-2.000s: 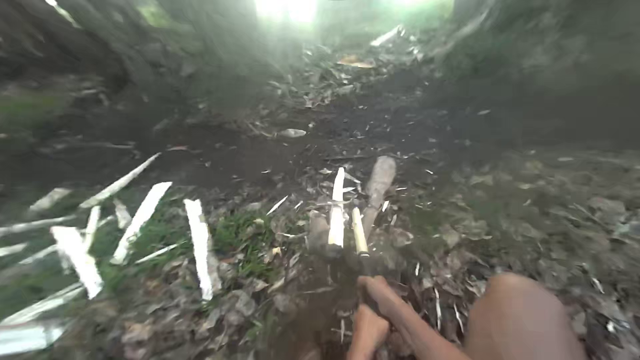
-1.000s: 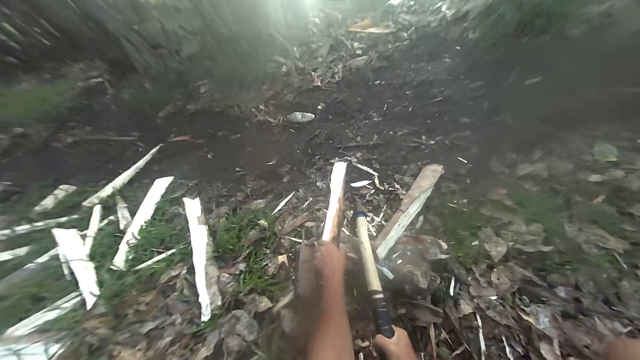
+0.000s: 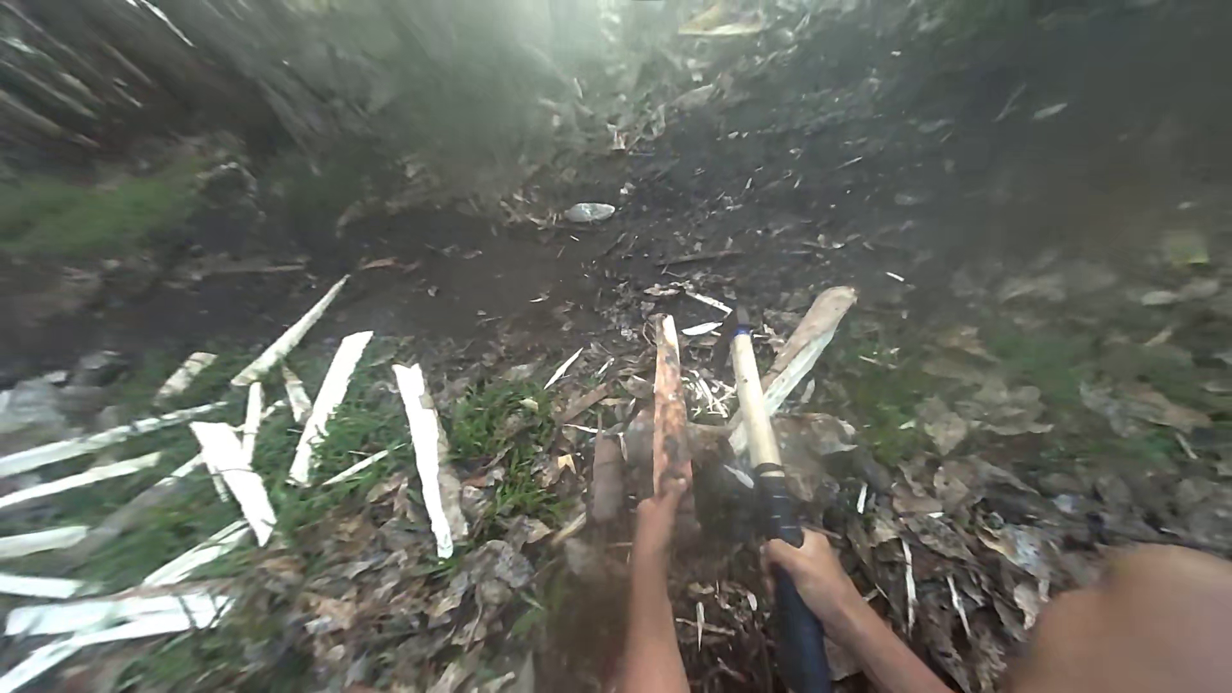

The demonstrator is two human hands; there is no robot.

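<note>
A split stick of wood [image 3: 668,395], its reddish-brown bark side showing, is held near its lower end by my left hand [image 3: 664,496]. My right hand [image 3: 804,568] is closed round the black-wrapped grip of a tool with a pale wooden handle [image 3: 755,409]; a dark head lies at its far end, too blurred to name. Just beyond the handle a thicker split piece of wood [image 3: 808,337] rests slanting on the ground. Pale wood chips [image 3: 707,395] lie between the stick and the handle.
Several pale split sticks [image 3: 231,472] lie scattered over grass at the left, with one longer piece [image 3: 423,452] nearer the middle. Dry leaves [image 3: 982,414] cover the ground at the right. A grey oval object [image 3: 589,212] lies on dark soil ahead. A bare knee [image 3: 1126,616] shows at lower right.
The stick in my left hand showed a pale face a second ago and now shows its bark side. Two seconds ago both hands were close together at the tool's handle.
</note>
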